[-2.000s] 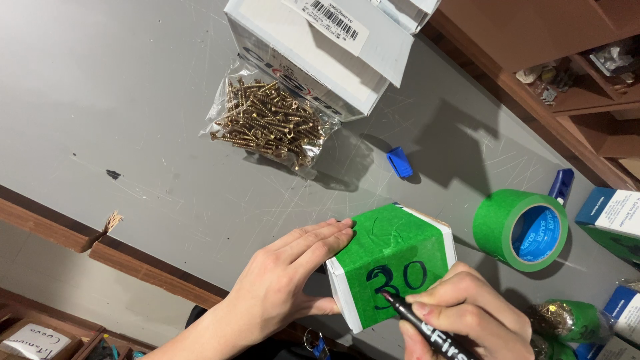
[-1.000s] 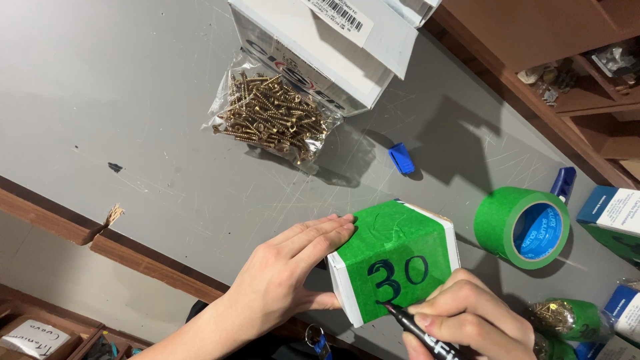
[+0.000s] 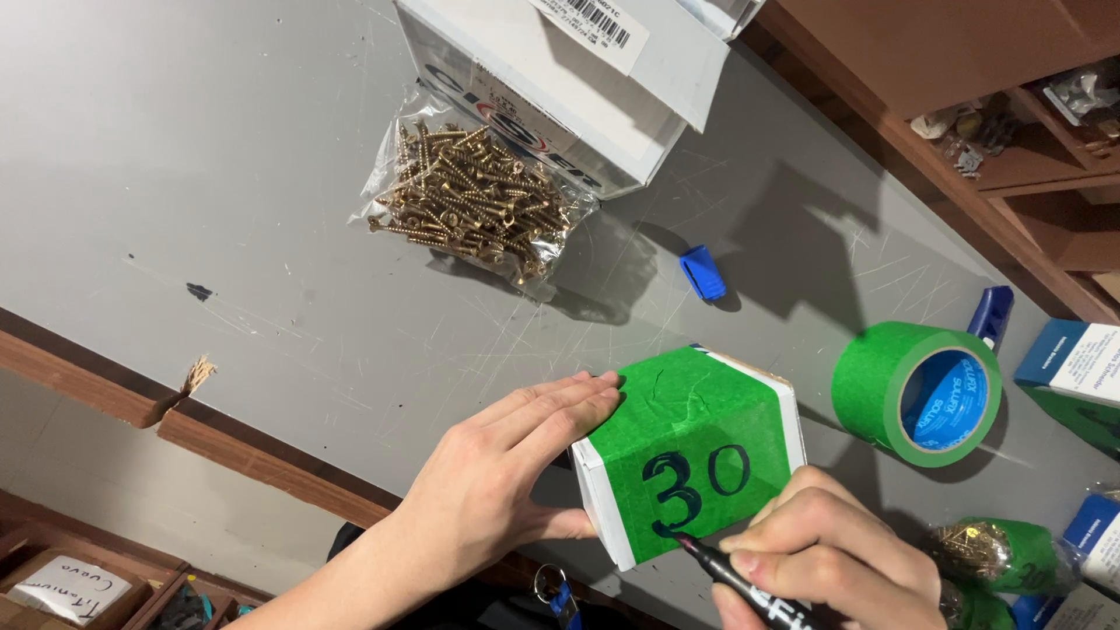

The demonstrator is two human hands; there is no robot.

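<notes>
My left hand [image 3: 499,481] grips the left end of a small white box [image 3: 604,516] wrapped in green tape, fingers on top and thumb below. My right hand [image 3: 831,551] holds a black marker [image 3: 744,586], its tip touching the green tape at the foot of a thick dark "3"; a "0" stands beside it. A blue marker cap [image 3: 703,273] lies on the grey table above the box. To the right is a roll of green tape [image 3: 914,394] with a blue core. A clear plastic bag of brass-coloured screws [image 3: 477,201] lies at upper left of the cap.
A white cardboard box [image 3: 560,87] with its flap open stands behind the screw bag. Wooden compartments [image 3: 1041,166] border the table at right. A blue-handled tool [image 3: 991,315], small boxes [image 3: 1072,359] and a green-taped screw bag [image 3: 997,551] lie at the right. Keys [image 3: 556,591] hang below.
The marker tip has moved down and left along the "3", whose strokes have become thicker and whose lower curve reaches further. My left hand keeps its hold on the box.
</notes>
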